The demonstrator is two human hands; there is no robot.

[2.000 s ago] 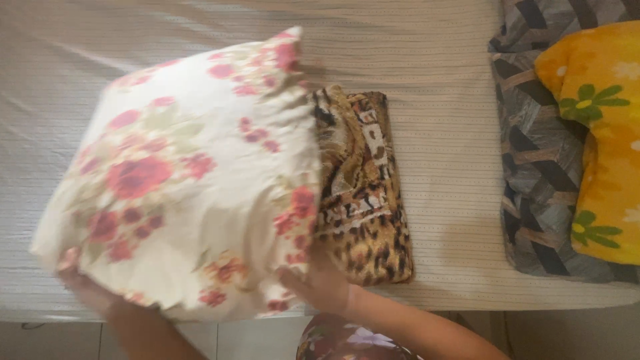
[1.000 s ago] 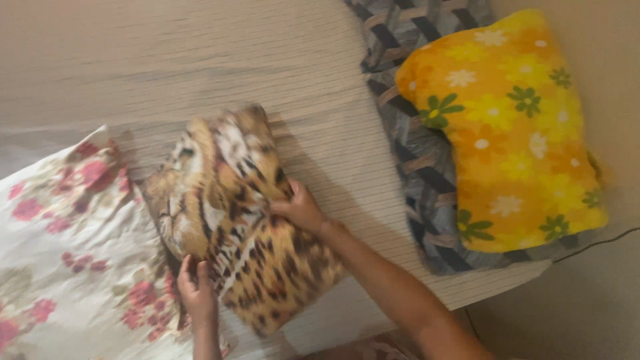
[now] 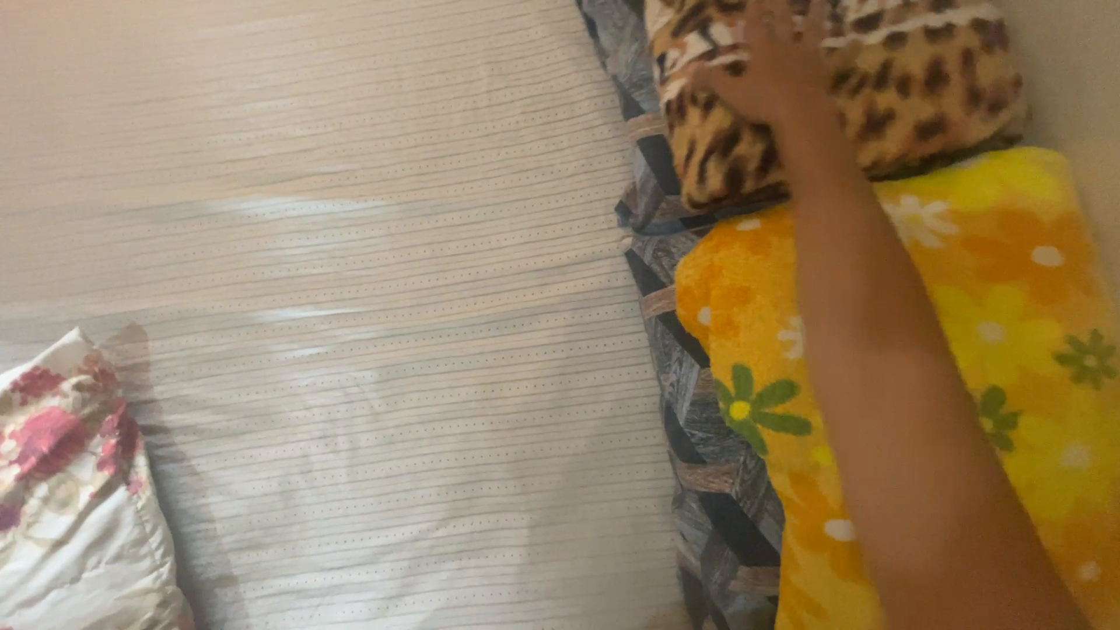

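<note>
My right hand [image 3: 770,66] rests on the folded leopard-print blanket [image 3: 910,96] at the top right, fingers spread and somewhat blurred; whether it grips the cloth is unclear. The leopard-print blanket lies over the grey geometric-patterned cloth [image 3: 717,446], just above the folded yellow floral blanket [image 3: 752,315]. That yellow blanket also lies on the grey cloth, and my forearm passes over it. My left hand is out of view.
A white fabric item with pink flowers [image 3: 87,525], folded or puffed, lies at the lower left. A pale striped sheet [image 3: 394,350] spreads between it and the grey cloth.
The leopard-print blanket has moved from beside the white floral item onto the grey cloth at the right. Both hands were on it one second ago; my left hand has left the view.
</note>
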